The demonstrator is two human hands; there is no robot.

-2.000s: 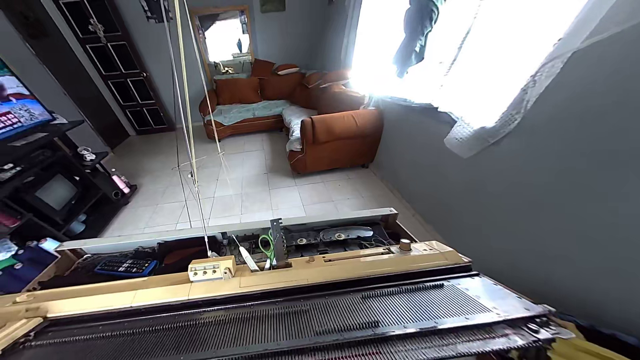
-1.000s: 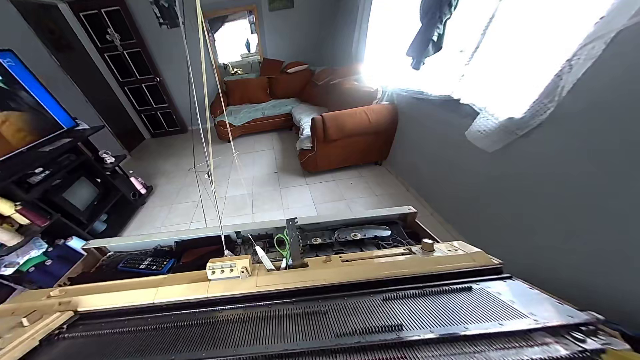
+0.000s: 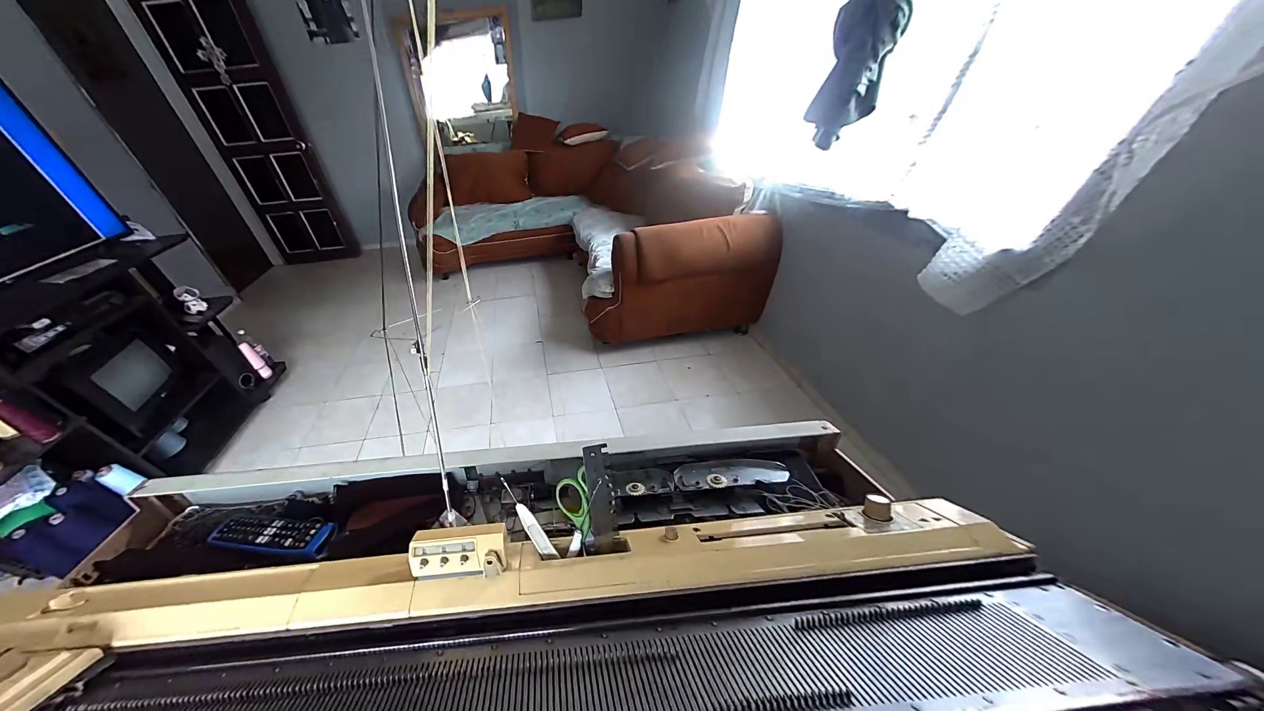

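Neither my left hand nor my right hand shows in the head view. A knitting machine spans the bottom, its ribbed metal needle bed (image 3: 592, 671) below a cream plastic casing (image 3: 750, 563). A small row counter (image 3: 457, 553) sits on the casing, with a metal yarn mast (image 3: 410, 267) and pale yarn rising behind it. Green-handled scissors (image 3: 573, 502) and a white-handled latch tool (image 3: 536, 531) stand upright in a slot beside a dark metal bracket (image 3: 597, 494). Part of a cream carriage (image 3: 44, 676) shows at the lower left edge.
Behind the casing, a long tray (image 3: 494, 454) holds a blue-edged remote control (image 3: 272, 534), dark cloth and metal machine parts. A black shelf unit (image 3: 148, 326) with a television (image 3: 44, 188) stands left. A brown sofa (image 3: 691, 272) lies beyond the tiled floor, and a grey wall (image 3: 1106, 425) rises right.
The view has shifted left, showing more of the shelf unit and television. The television picture has changed. No hand appears in any frame.
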